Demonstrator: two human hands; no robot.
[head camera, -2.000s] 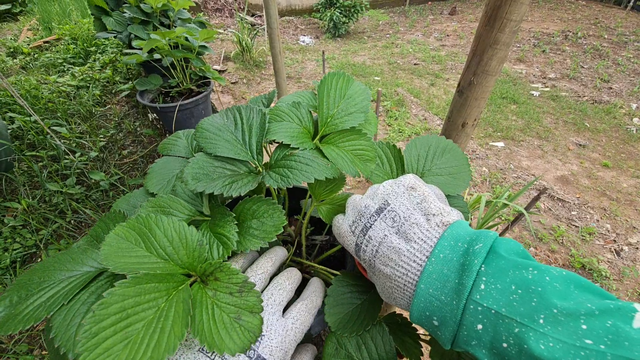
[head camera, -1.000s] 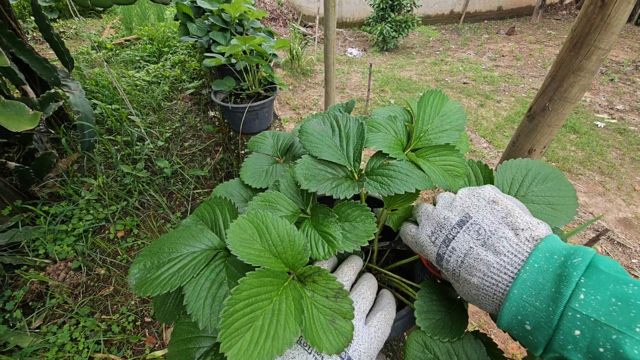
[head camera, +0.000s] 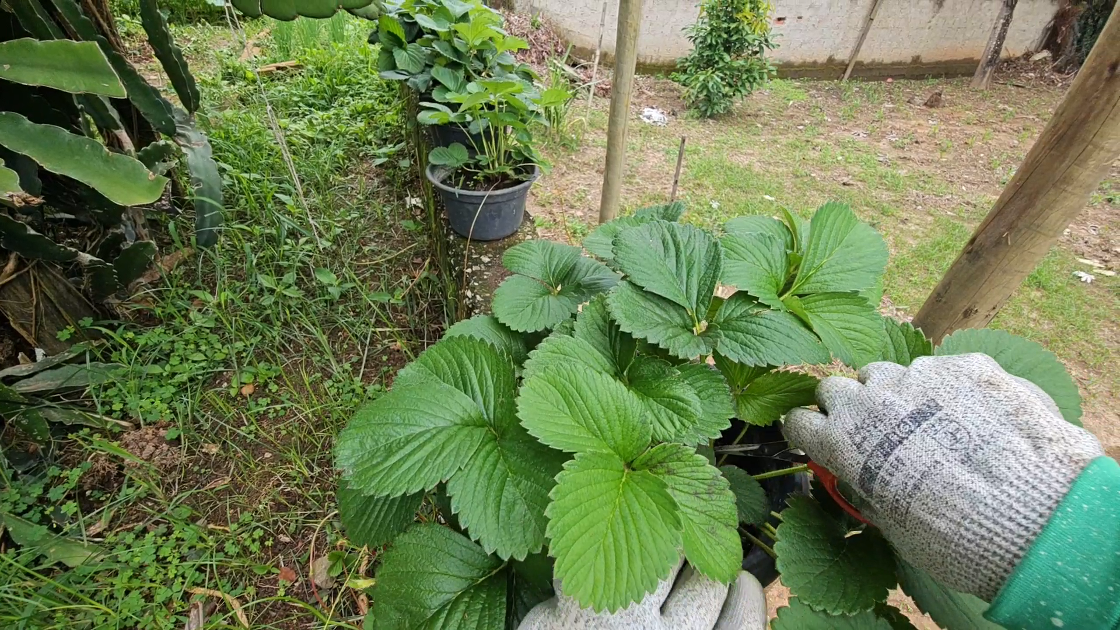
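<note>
A strawberry plant (head camera: 612, 411) with broad toothed leaves fills the middle, growing from a black pot (head camera: 759, 560) mostly hidden beneath it. My right hand (head camera: 936, 464), in a grey knit glove with a green sleeve, is closed around a red-handled tool (head camera: 836, 492) at the plant's right side; the tool's working end is hidden among stems and leaves. My left hand (head camera: 665, 604), in a matching glove, lies low under the front leaves. Its fingertips are covered, so whether it holds a stem cannot be told.
Behind stands a dark plastic pot (head camera: 486, 206) with another leafy plant. A thin wooden post (head camera: 619, 114) rises behind the leaves, and a thicker leaning post (head camera: 1024, 192) is at right. Long fleshy cactus stems (head camera: 79, 157) hang at left above weeds.
The view has swung left, bringing in the cactus stems. My left hand shows less now, more of it covered by leaves or below the frame. My right hand stays at the plant's right side.
</note>
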